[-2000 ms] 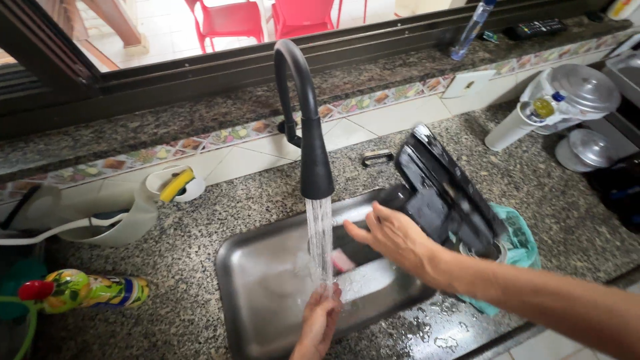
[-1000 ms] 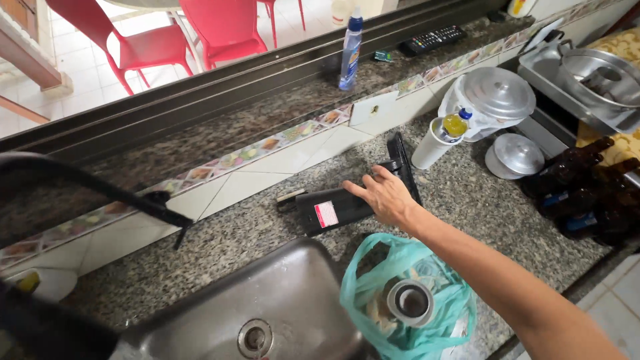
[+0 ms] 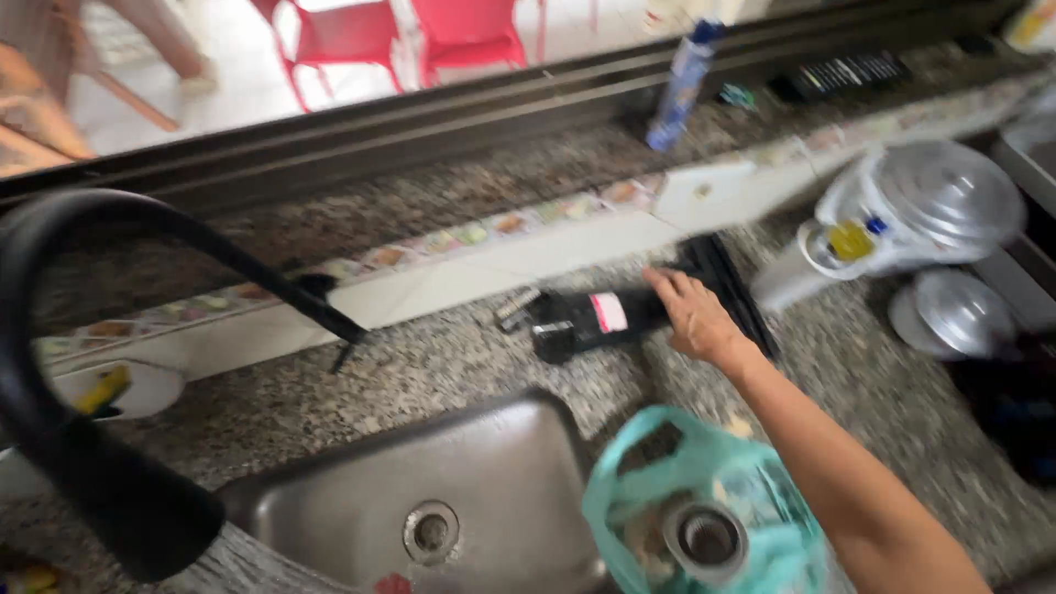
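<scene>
My right hand [image 3: 693, 313] rests on a black plastic appliance part [image 3: 577, 322] that bears a white and red label; it looks like a vacuum cleaner's floor head and body. The part lies on the granite counter behind the sink. At the sink's lower edge a small reddish patch, perhaps fingertips of my left hand, shows; the rest of that hand is out of view. Water runs from the black faucet [image 3: 124, 495] into the steel sink [image 3: 330, 462]. A teal plastic bag [image 3: 610, 511] with a round grey piece [image 3: 706, 540] stands right of the sink.
On the right are a white container [image 3: 792, 272] with a yellow bottle [image 3: 850, 241], a large lidded pot [image 3: 949, 198] and a small lidded pot [image 3: 961, 309]. A blue spray can [image 3: 683, 87] and a remote control [image 3: 850, 76] stand or lie on the ledge. A yellow sponge [image 3: 103, 388] is at left.
Two seconds ago the black part was tilted above the sink's right side; it now lies on the counter farther back. My left hand has dropped largely from view. The view has swung right.
</scene>
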